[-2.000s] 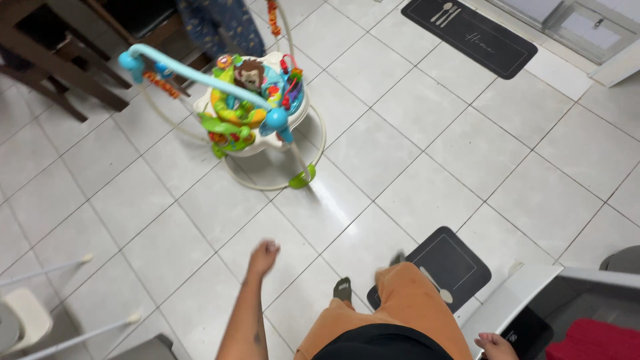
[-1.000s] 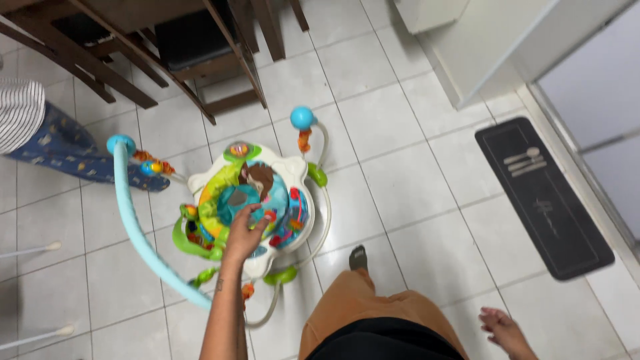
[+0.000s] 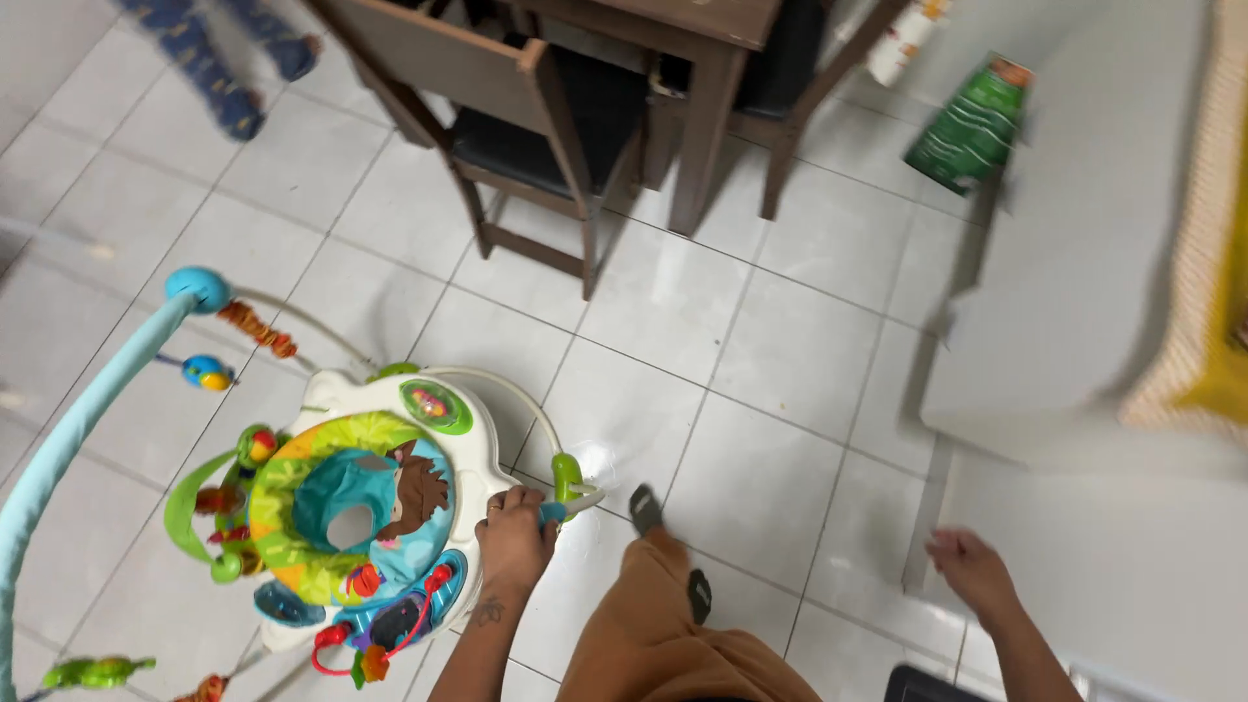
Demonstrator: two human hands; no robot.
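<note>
My left hand (image 3: 517, 541), with a ring on one finger, is closed on the frame of a baby activity jumper (image 3: 473, 390) at its right edge, by a blue part of the tube. The jumper has a round fabric seat (image 3: 341, 502) in green and teal, toys around its white tray, and a light blue padded arch (image 3: 68, 439) leaning over its left side. My right hand (image 3: 970, 570) is out to the right above the floor, fingers loosely curled, holding nothing that I can see.
A dark wooden chair (image 3: 526, 136) stands by a wooden table (image 3: 697, 107) ahead. Another person's legs (image 3: 210, 73) are at the upper left. A green bag (image 3: 975, 127) leans near a white cabinet (image 3: 1053, 292) on the right. My socked feet are on the tiles.
My left hand, apart from the jumper two seconds ago and over its tray one second ago, now grips its frame. The view has swung, bringing the table and the green bag in.
</note>
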